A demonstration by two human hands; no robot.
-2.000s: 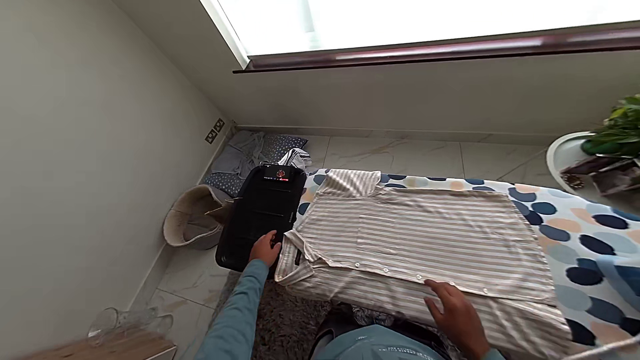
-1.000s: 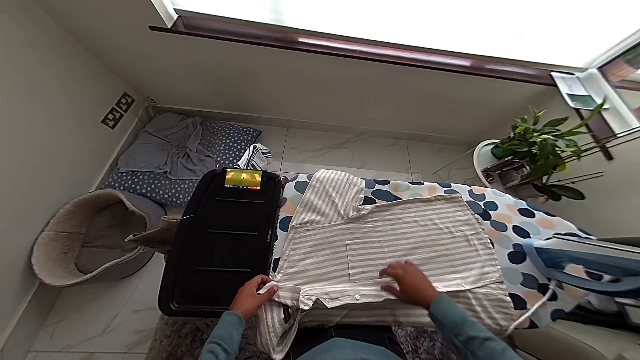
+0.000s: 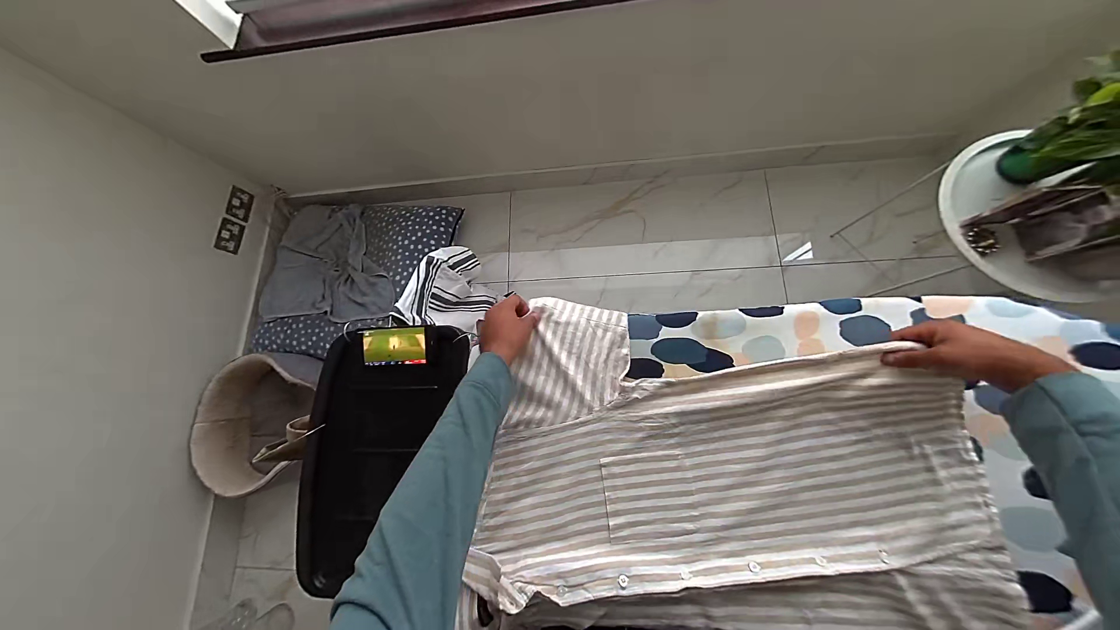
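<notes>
A beige-and-white striped button shirt point(image 3: 744, 472) lies spread on an ironing board with a dotted cover point(image 3: 752, 337). Its chest pocket and button edge face up. At the upper left, my left hand point(image 3: 509, 328) grips the end of the short sleeve. My right hand point(image 3: 962, 350) pinches the shirt's far side edge near its right end, over the dotted cover. The two hands are wide apart, with the far edge of the shirt stretched between them.
A black plastic lid point(image 3: 376, 472) with a phone point(image 3: 394, 346) on it stands left of the board. Beyond are a fabric pet bed point(image 3: 219, 429), a dotted cushion point(image 3: 416, 227), grey cloth point(image 3: 324, 262) and striped cloth point(image 3: 451, 284). A potted plant point(image 3: 1081, 131) stands at right.
Both hands have moved from the shirt's near button edge to its far side, the left onto the sleeve, the right onto the side edge. The view has shifted; the iron is out of view.
</notes>
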